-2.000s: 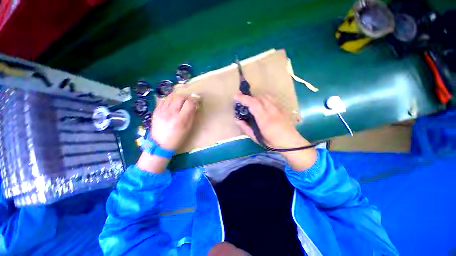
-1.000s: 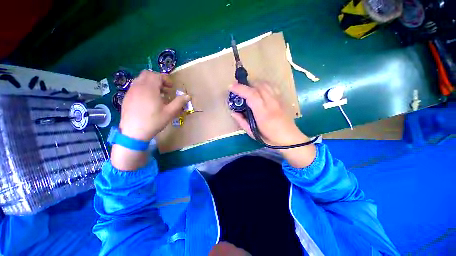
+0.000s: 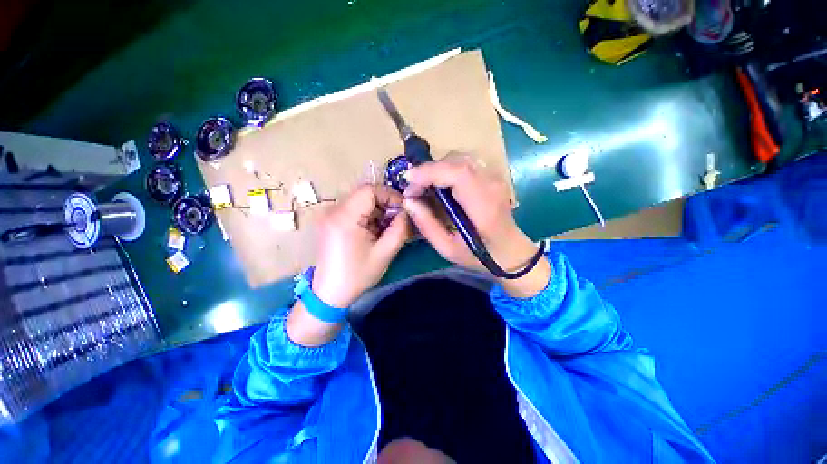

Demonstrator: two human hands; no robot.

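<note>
My right hand (image 3: 471,210) holds the soldering iron (image 3: 415,149), its metal tip pointing away over the cardboard mat (image 3: 340,131). The same hand also holds a round black device housing (image 3: 397,171) at its fingertips. My left hand (image 3: 352,243), with a blue wristband (image 3: 319,301), meets the right at the housing's near side. Its fingers are pinched together; a small pale thing shows between them, too small to make out. Several small white and yellow pouch batteries (image 3: 283,220) with thin leads lie on the mat's left part.
Several round housings (image 3: 215,138) stand at the mat's far left corner. Two small batteries (image 3: 177,262) lie off the mat. A solder spool (image 3: 116,220) stands by ribbed trays (image 3: 77,299). A taped white disc (image 3: 574,165) and orange-handled tool (image 3: 758,113) are at right.
My left hand has moved right from the batteries and housings to meet my right hand at the held housing. The batteries on the mat are now uncovered. The whole view has shifted somewhat.
</note>
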